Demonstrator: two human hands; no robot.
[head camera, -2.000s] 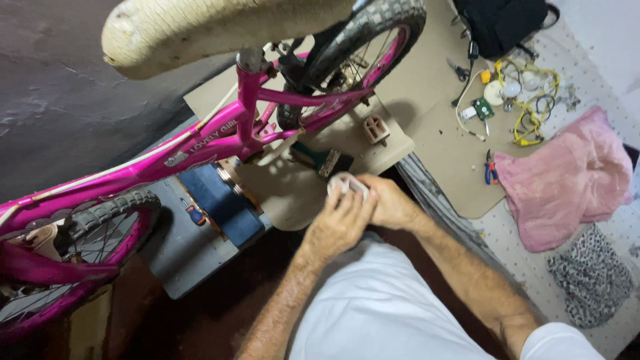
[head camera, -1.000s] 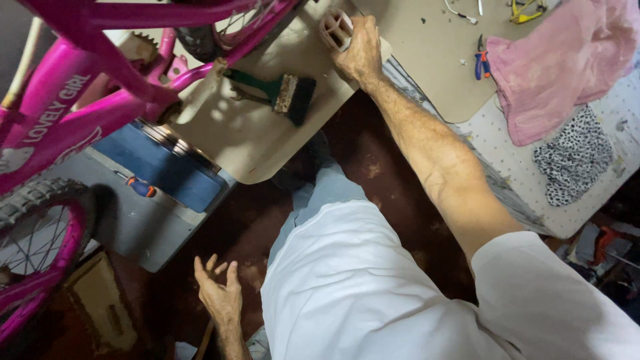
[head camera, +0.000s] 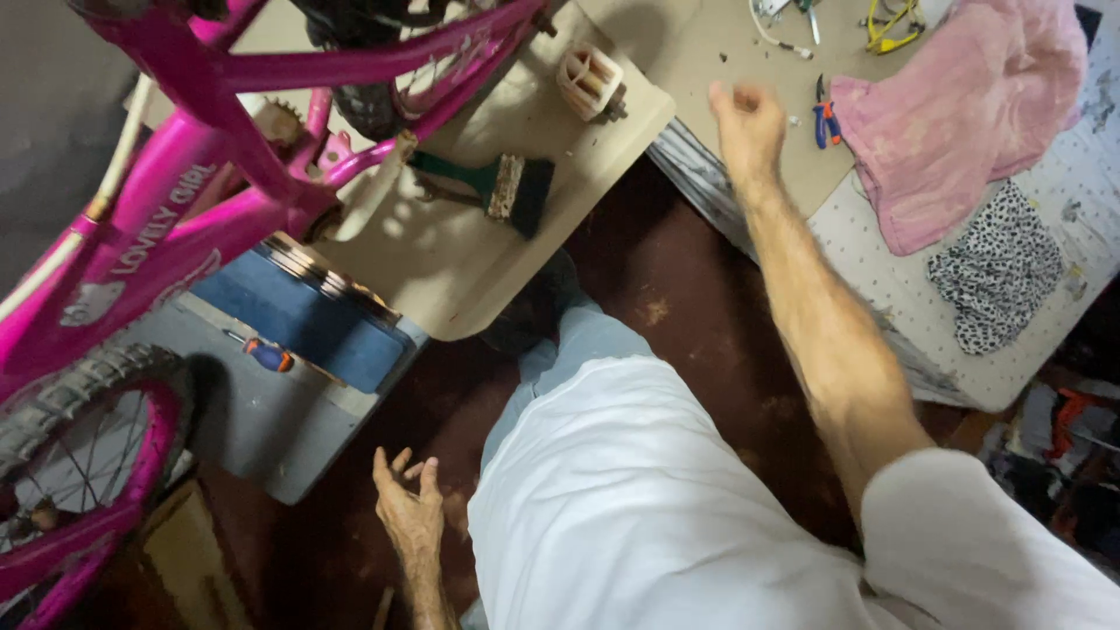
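My right hand (head camera: 751, 127) is over the beige board at the upper right, fingers loosely curled, blurred; I see nothing in it. Lower left, my left hand (head camera: 409, 497) hangs above the dark floor with fingers apart and holds nothing. A bicycle pedal (head camera: 589, 81) lies on the beige tabletop (head camera: 464, 297), left of my right hand. Near it rests a paintbrush (head camera: 499, 188) with a green handle and dark bristles. The pink bicycle frame (head camera: 254, 188) spans the upper left. Pliers (head camera: 824, 118) with blue and orange handles lie right of my right hand, touching the pink cloth (head camera: 945, 131).
A screwdriver (head camera: 269, 354) lies beside a blue case (head camera: 302, 311) on a grey surface. A bicycle wheel (head camera: 96, 455) stands at lower left. A spotted cloth (head camera: 997, 267) lies on a dotted cover at right. Yellow wire (head camera: 892, 31) and a white cable (head camera: 774, 39) are at the top.
Two seconds ago both my hands held the pedal together. One second ago my right hand set it at the tabletop; now it is released there and that hand has moved right. The view has shifted.
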